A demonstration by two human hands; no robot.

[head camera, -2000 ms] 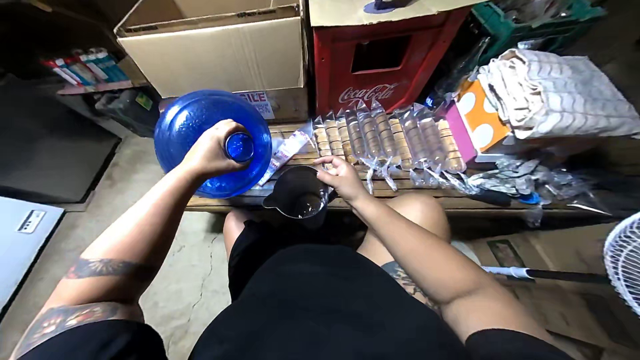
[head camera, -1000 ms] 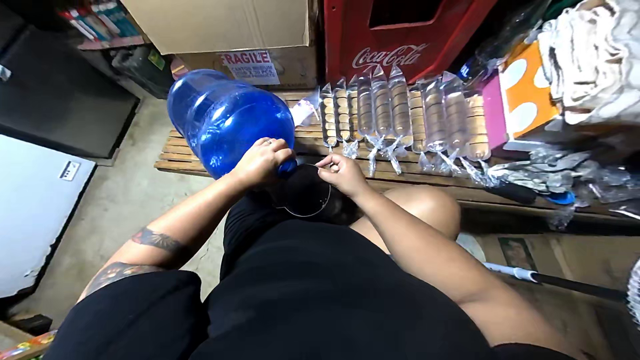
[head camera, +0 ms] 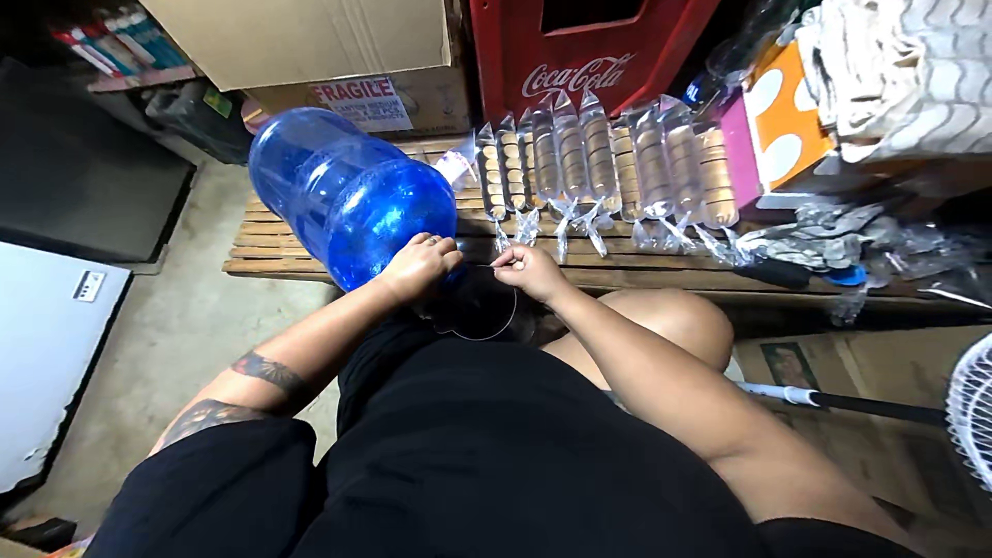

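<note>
A large blue translucent water jug (head camera: 349, 182) lies tilted over the slatted bench, its neck toward me and mostly hidden. My left hand (head camera: 425, 263) is closed around that neck. Below and beside it, between my legs, is a dark pitcher (head camera: 480, 314) with a thin rim; its inside is too dark to read. My right hand (head camera: 529, 271) pinches the pitcher's far edge or handle with its fingertips. Behind my hands, a row of knotted clear plastic bags (head camera: 573, 159) lies on the bench, several holding stacked round biscuits.
The wooden slatted bench (head camera: 271, 252) runs across the view. Cardboard boxes (head camera: 310, 39) and a red Coca-Cola crate (head camera: 585, 66) stand behind it. At right are an orange box (head camera: 783, 116), folded cloth (head camera: 891, 77), crumpled plastic (head camera: 837, 232) and a fan (head camera: 973, 411).
The blue jug has gone from upright to tilted toward me, its neck now down by the pitcher. My left hand has come down with it. My right hand stays at the pitcher.
</note>
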